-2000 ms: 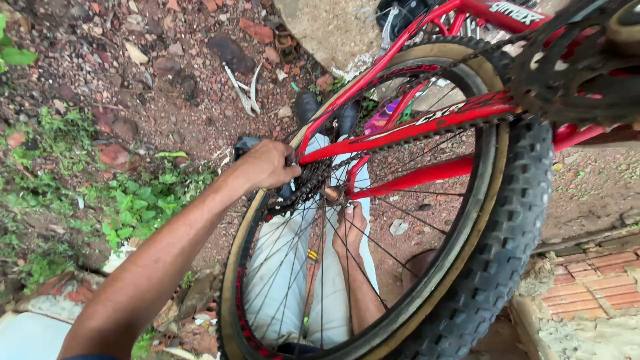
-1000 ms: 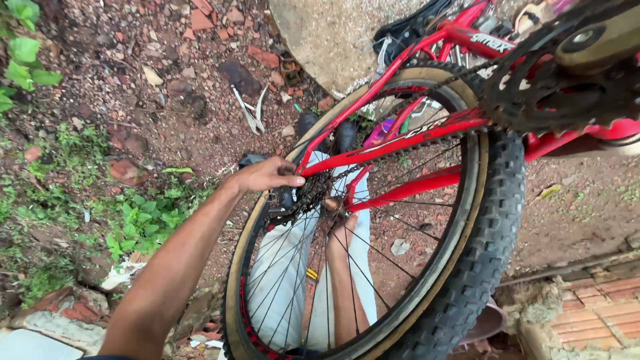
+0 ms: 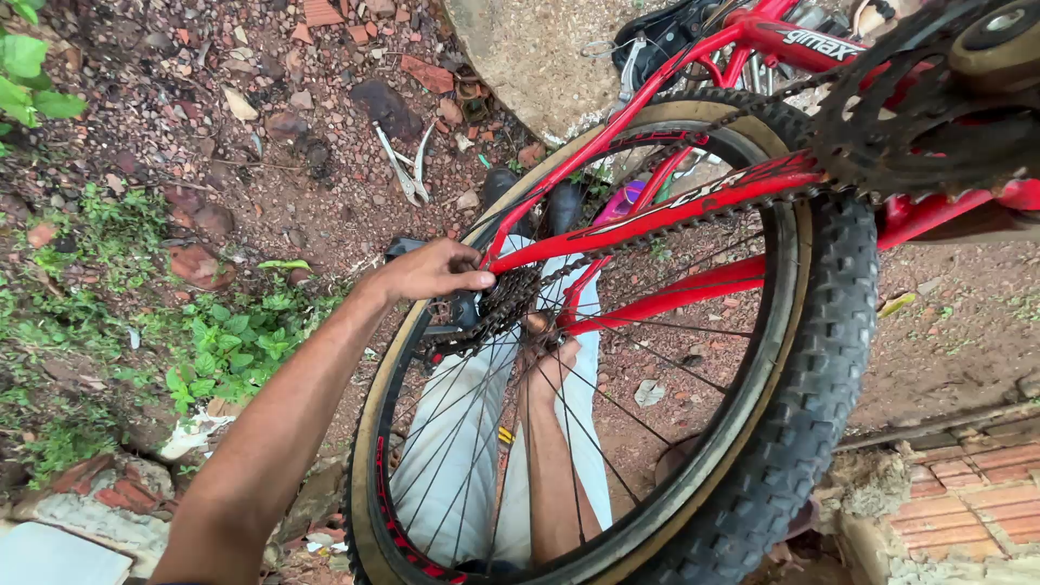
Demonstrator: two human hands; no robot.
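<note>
My left hand grips the rear end of the red bicycle frame, beside the rear axle, its thumb toward the cassette. The rear derailleur sits just below that hand. Seen through the spokes, my right hand is closed at the far end of the axle; what its fingers hold there is hidden. The rear wheel stands in the frame between my hands. The chain runs from the cassette to the black chainrings.
Locking pliers lie on the stony ground beyond the wheel. A concrete slab bears a black bag and metal tools at the top. A broken brick wall stands at lower right, weeds grow at left, and my legs are below the wheel.
My left hand stays at the frame end, its fingers now curled more around it than a second ago. My right hand remains at the axle's far end. The view has shifted slightly.
</note>
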